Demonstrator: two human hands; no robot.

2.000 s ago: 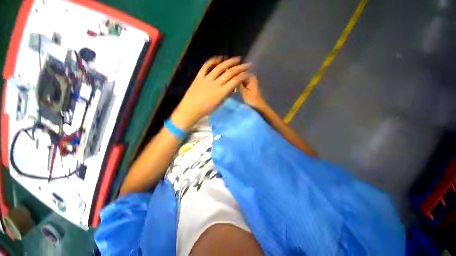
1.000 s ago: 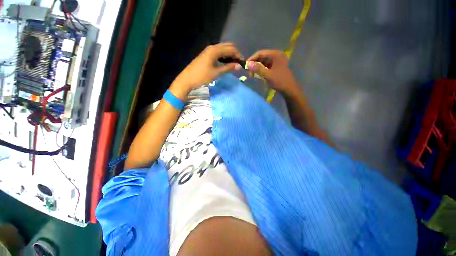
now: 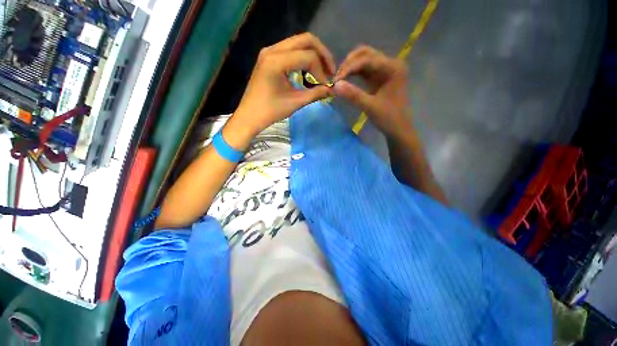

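My left hand (image 3: 284, 78), with a blue wrist strap (image 3: 226, 146), and my right hand (image 3: 379, 84) meet fingertip to fingertip in front of my coat. Between them they pinch a small yellow and black piece (image 3: 310, 79), perhaps tape with its liner; the fingers partly hide it. The white chassis panel (image 3: 40, 238) lies at the left, cut off by the picture's edge. It bears the motherboard (image 3: 62, 80), a black fan (image 3: 24, 37) in silvery fins, a red cable (image 3: 57, 128) and a thick black cable (image 3: 34, 211). No hand touches the panel.
Red-orange edging (image 3: 128, 219) runs along the panel on the green bench (image 3: 177, 111). A small tape roll (image 3: 26, 326) stands at the bottom left. The grey floor (image 3: 494, 74) has a yellow line (image 3: 416, 30). Red racks or bins (image 3: 551, 196) are at the right.
Both hands have moved slightly up in the picture and their fingertips have closed together on the small piece. The view has shifted, and the panel now lies further left and is more cut off.
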